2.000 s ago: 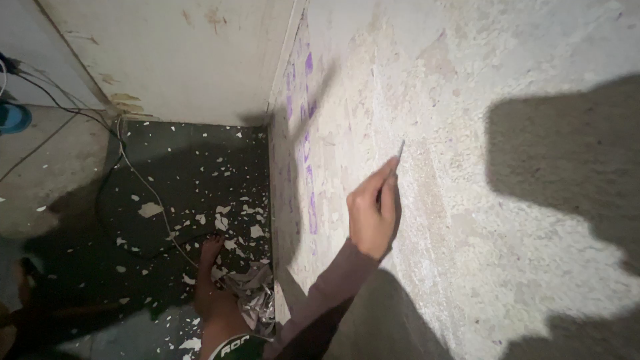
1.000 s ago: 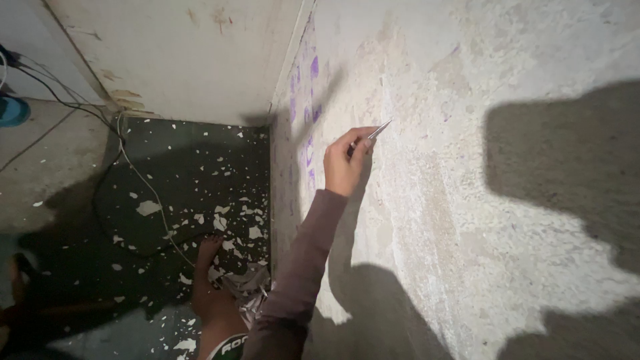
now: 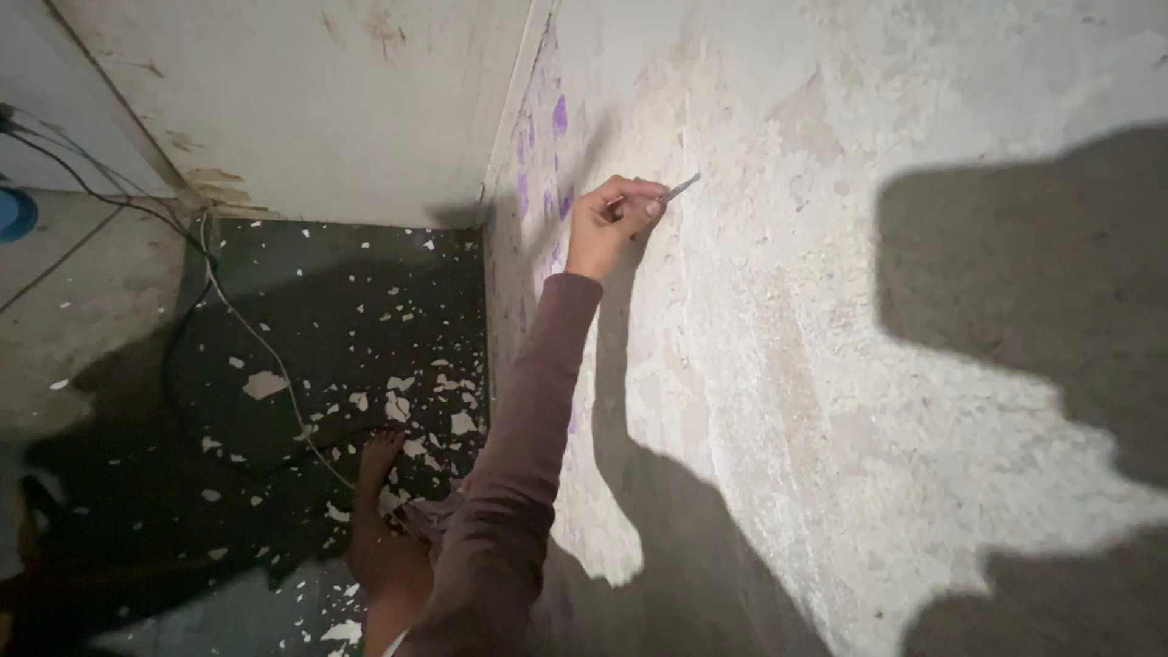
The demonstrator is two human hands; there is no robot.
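My left hand point(image 3: 616, 224), in a long brown sleeve, reaches up from the bottom beside a rough, pale wall point(image 3: 776, 301). Between thumb and fingers it grips a small thin pointed tool point(image 3: 680, 188), which looks like metal; its exact kind cannot be told. The tip points up and right, close to the wall surface, and contact cannot be made out. Uneven plaster with patches of purple paint point(image 3: 559, 117) lies left of the hand. My right hand is out of view.
Pale flakes point(image 3: 265, 385) litter the dark floor point(image 3: 274, 338), where a bare foot point(image 3: 383, 447) rests near crumpled cloth point(image 3: 433, 516). Cables point(image 3: 265, 342) run down the left side. A pale panel point(image 3: 365, 109) stands at the upper left, and a blue object point(image 3: 15, 214) at the far left.
My left hand, with the tool in it, has moved up and left along the wall from two seconds ago. Since one second ago it is slightly higher.
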